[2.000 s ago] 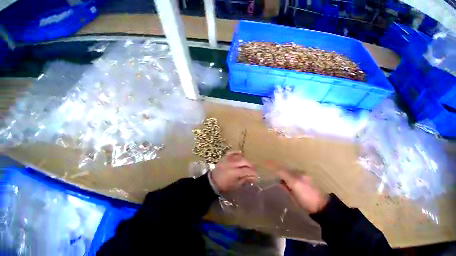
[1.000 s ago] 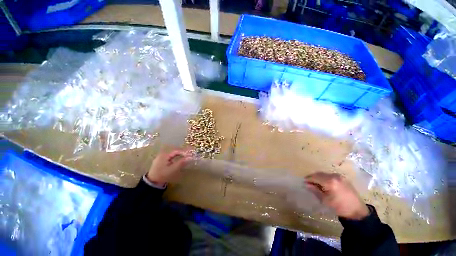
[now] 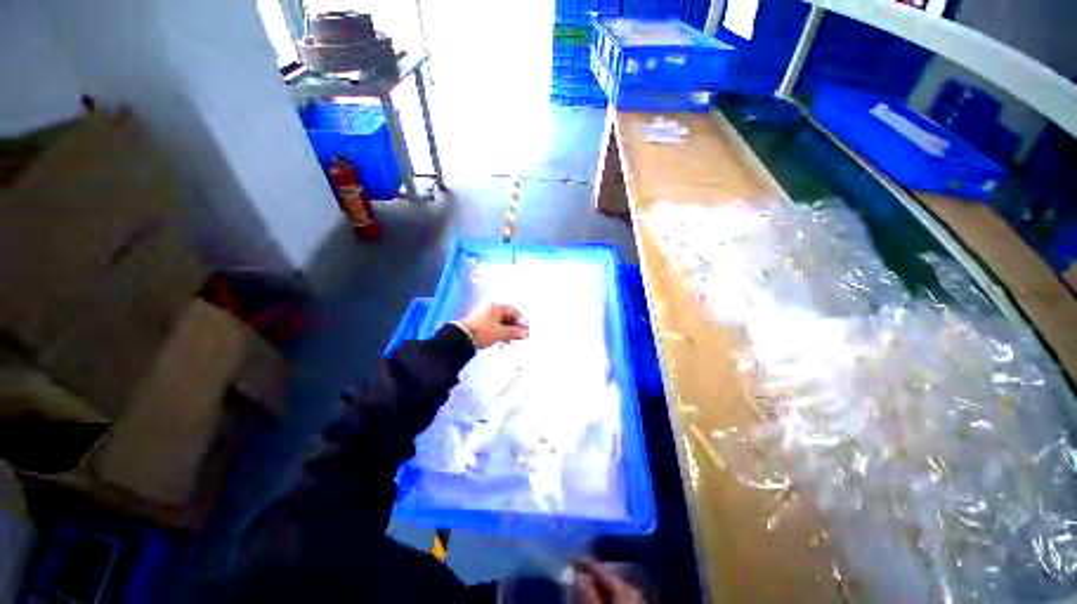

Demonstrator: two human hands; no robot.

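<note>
A blue tote (image 3: 641,472) full of clear and whitish plastic bags (image 3: 532,389) stands left of the bench. My left hand (image 3: 498,325) is over the bags in its upper part, fingers curled. Whether it holds a bag is lost in the glare. My right hand (image 3: 605,583) is at the bottom edge, blurred and partly cut off, with its fingers closed on what looks like a clear plastic bag (image 3: 537,578).
A wide heap of glossy clear bags (image 3: 874,389) lies on the tan bench (image 3: 679,165) at right. Blue crates (image 3: 661,65) stand at its far end. Cardboard boxes (image 3: 177,413) are at left, a red fire extinguisher (image 3: 354,198) by the wall.
The view has swung left from the parts pile and crate to the tote. My left hand has moved from the bench to over the tote; my right hand is now low at the bottom edge.
</note>
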